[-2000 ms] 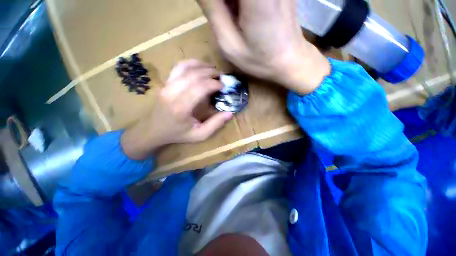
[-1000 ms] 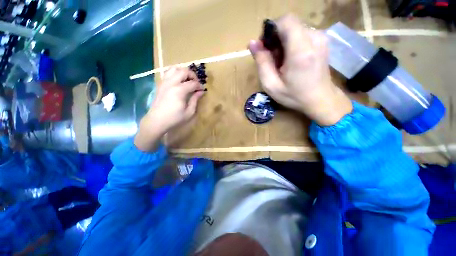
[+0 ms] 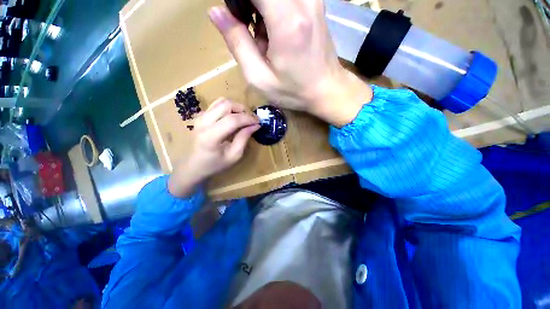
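Note:
The round black housing (image 3: pixel 269 125), with silvery and white detail inside, lies on the brown cardboard sheet (image 3: pixel 181 57). My left hand (image 3: pixel 217 136) has its thumb and index fingertips together at the housing's left edge; whether they pinch a small part is hidden. My right hand (image 3: pixel 292 57) is above and beyond the housing, closed around a dark tool (image 3: pixel 242 8) cut off by the top edge. Its tip is not visible. A loose pile of small black parts (image 3: pixel 187 103) lies left of the housing, with one piece apart below it.
A large translucent cylinder (image 3: pixel 416 60) with a black band and blue cap lies right of my right hand. Pale tape strips cross the cardboard. A tan tape roll (image 3: pixel 88 151) and crumpled tissue (image 3: pixel 107 159) are on the green surface at left. Thin cables run at far right.
My left hand has gone from the small black pile to the housing's left edge. My right hand still holds the dark tool. The whole view has shifted and tilted.

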